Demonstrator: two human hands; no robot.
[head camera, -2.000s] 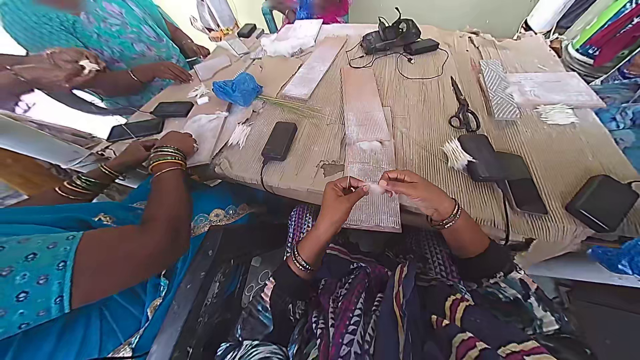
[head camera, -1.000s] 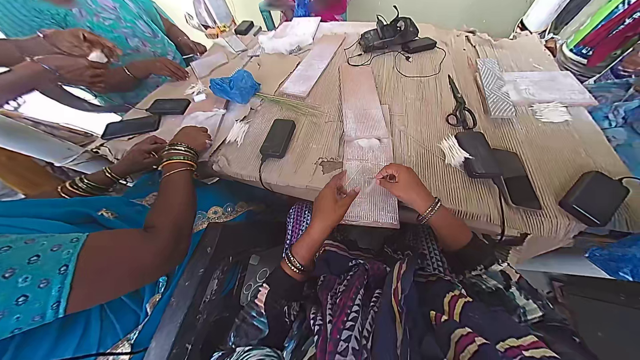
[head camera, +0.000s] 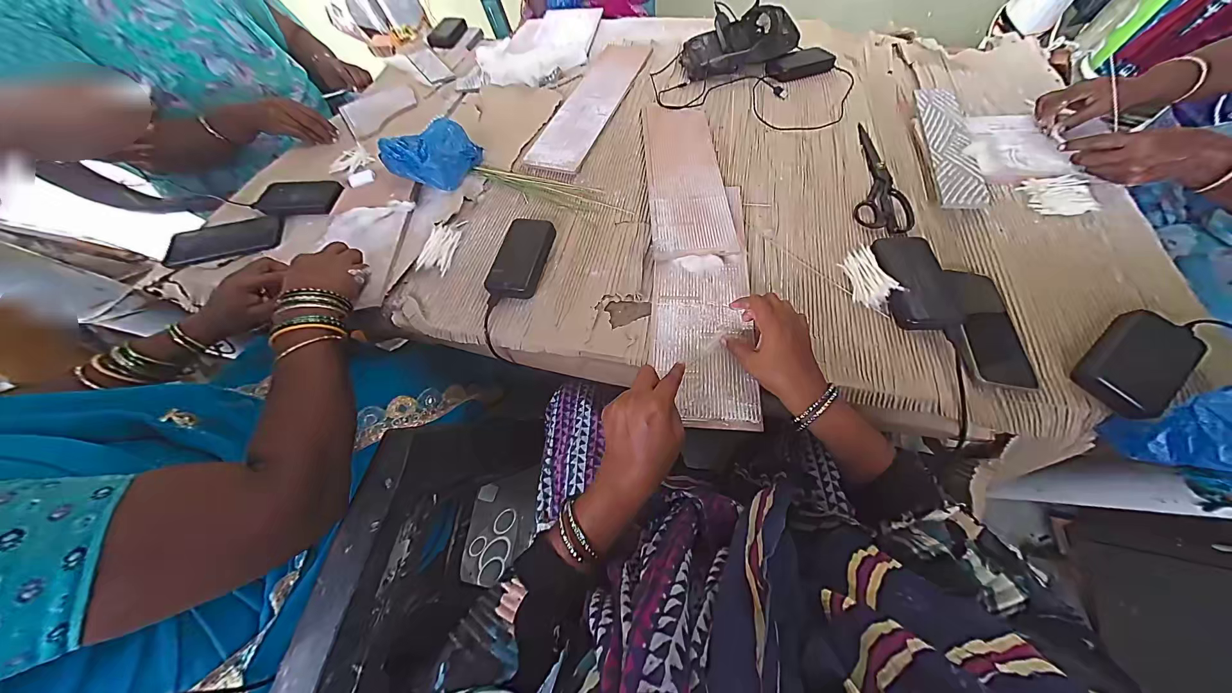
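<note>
In front of me a ribbed board (head camera: 707, 385) lies at the table's near edge, and a longer pinkish board (head camera: 685, 173) reaches away behind it. A tuft of white cotton (head camera: 701, 264) rests where they meet. My left hand (head camera: 645, 423) is at the ribbed board's left edge, thumb and index fingertips near each other. Over the board's right side is my right hand (head camera: 775, 346), with thumb and fingers bent. A faint whitish strand seems to run between the hands; whether either grips it is unclear. White cotton wicks (head camera: 869, 279) are piled to the right.
Black scissors (head camera: 881, 188), a black power bank (head camera: 521, 258), a black phone (head camera: 991, 332) and a black case (head camera: 1138, 364) lie on the corrugated cardboard (head camera: 808, 154). A blue plastic bag (head camera: 430, 154) is at the left. Co-workers' hands are busy at the left and far right.
My hands were close together over the board; my left hand has moved down and left, away from the right. A co-worker's hands have appeared at the far right.
</note>
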